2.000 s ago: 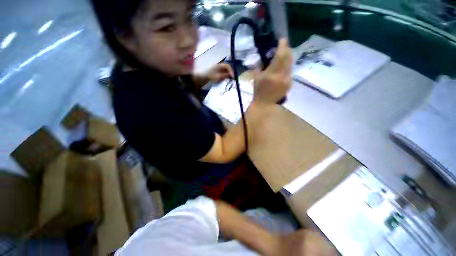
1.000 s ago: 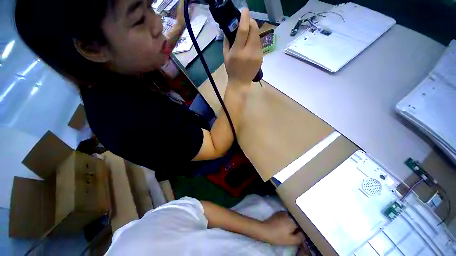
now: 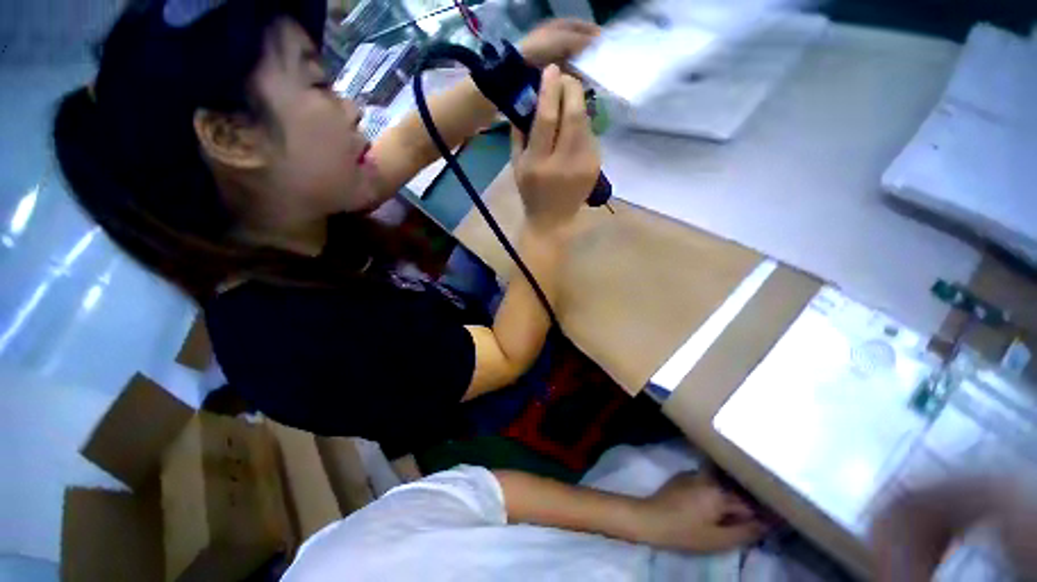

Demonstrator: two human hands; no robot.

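Observation:
A white plastic housing (image 3: pixel 819 398) lies flat on brown cardboard at the lower right, its round hole pattern facing up. A small green board (image 3: pixel 930 392) sits on its inner side. A longer green board (image 3: pixel 967 301) lies at the housing's far edge, with wires near it. My left hand (image 3: pixel 711 512) is low at the bench's near edge, fingers curled and partly hidden; whether it holds anything cannot be told. My right hand (image 3: pixel 950 523) is blurred over the housing's lower right part, cut off by the picture's bottom; its fingers are unclear.
A neighbouring person (image 3: pixel 341 330) at left holds a black screwdriver (image 3: pixel 517 91) upright in one hand; the other hand reaches to a blurred white housing (image 3: pixel 682 68). More stacked housings (image 3: pixel 978 148) stand at the far right. Open cartons (image 3: pixel 216 489) are at the lower left. Cardboard (image 3: pixel 648 296) covers the near bench.
My right hand has come into view over the housing. My left hand has shifted slightly right. The neighbour's free hand has moved out to the white housings, which are now blurred.

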